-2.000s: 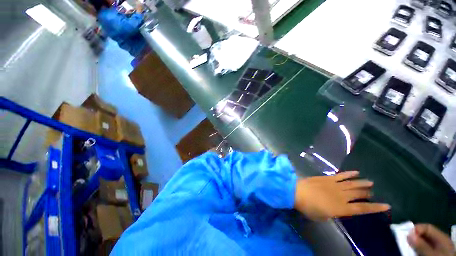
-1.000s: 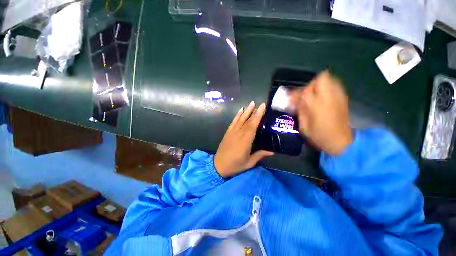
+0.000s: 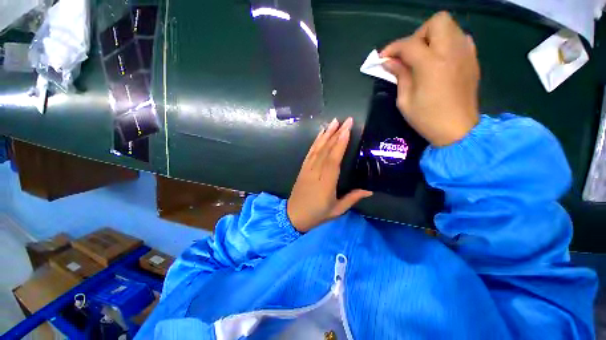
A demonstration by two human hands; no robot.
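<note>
A black smartphone (image 3: 387, 163) with glowing text on its screen lies on the dark green bench in front of me. My left hand (image 3: 322, 178) is spread flat at the phone's left side, thumb along its near edge, fingers on the bench, holding nothing. My right hand (image 3: 438, 80) pinches a small white wipe (image 3: 379, 67) at the phone's far end. The right hand covers part of the phone's upper right side.
A large shiny screen film (image 3: 292, 63) lies beyond my left hand. A strip of small dark films (image 3: 131, 86) and a crumpled clear bag (image 3: 61, 36) are at left. A white card (image 3: 557, 63) and a clear case (image 3: 597, 163) are at right. Cartons (image 3: 100, 246) stand below.
The head view has swung down onto the phone since the oldest frame. Since one second ago, the right hand with the wipe has moved from mid-screen to the phone's far end. The left hand stays beside the phone.
</note>
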